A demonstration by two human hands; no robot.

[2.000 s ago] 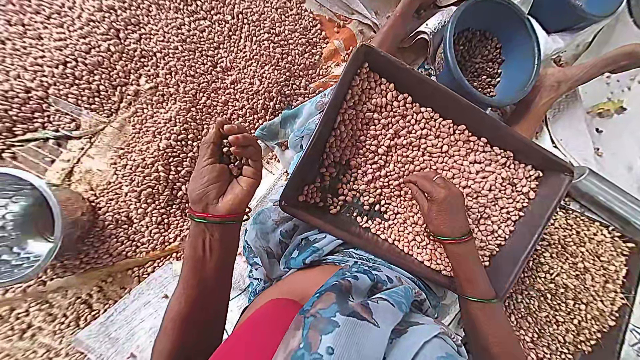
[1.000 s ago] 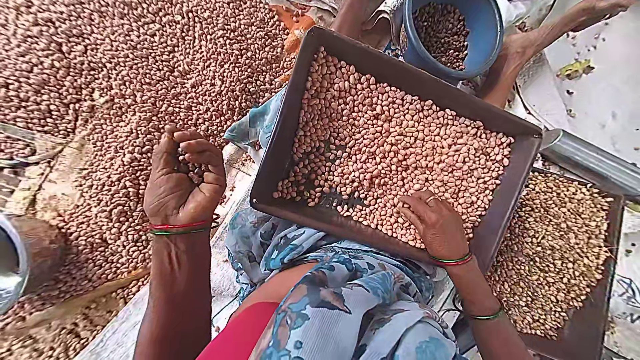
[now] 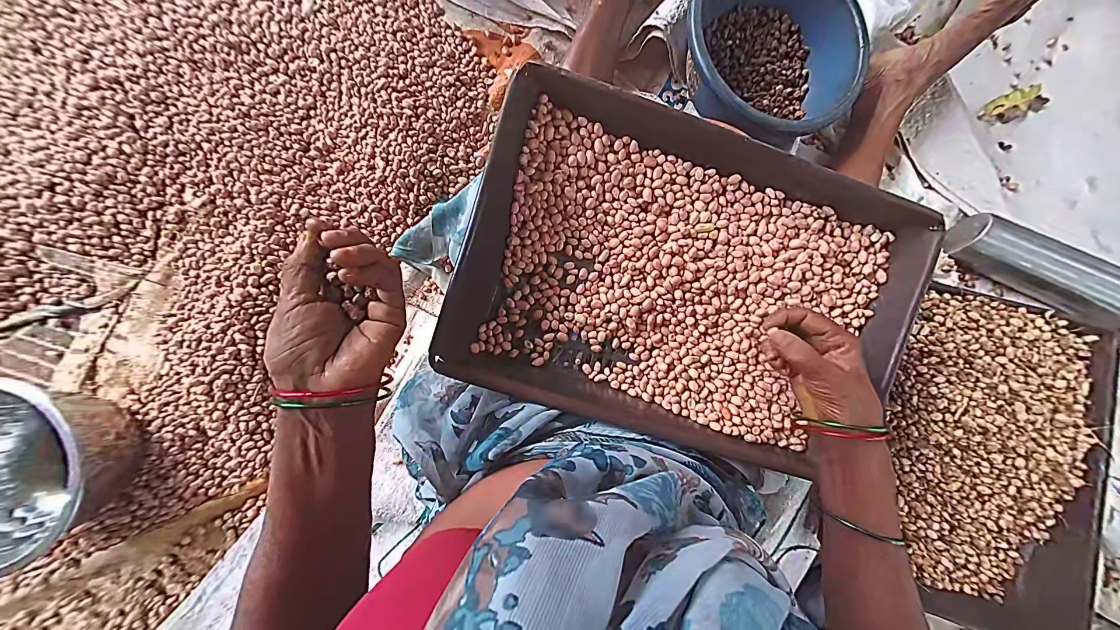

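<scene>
A dark rectangular tray [image 3: 700, 420] lies across my lap, slightly turned, with a layer of pinkish-brown nuts or beans [image 3: 665, 262] in it. A few dark bits of its floor show near the left corner. My left hand [image 3: 335, 306], palm up with curled fingers, holds several darker pieces left of the tray. My right hand [image 3: 822, 363] is over the tray's right part, thumb and forefinger close together at the nuts; whether they pinch one cannot be made out. Both wrists wear red and green bangles.
A large heap of brownish nuts or beans [image 3: 262, 114] spreads at left, beside a metal vessel [image 3: 35, 472]. Beyond the tray stands a blue bucket [image 3: 844, 66] holding dark pieces, near bare feet. Right are a metal cylinder [image 3: 1041, 262] and a second dark tray [image 3: 1054, 569] with paler pieces.
My right hand has shifted toward the tray's right side, and its thumb and forefinger have come up off the nuts somewhat. My left hand stays curled around the dark pieces.
</scene>
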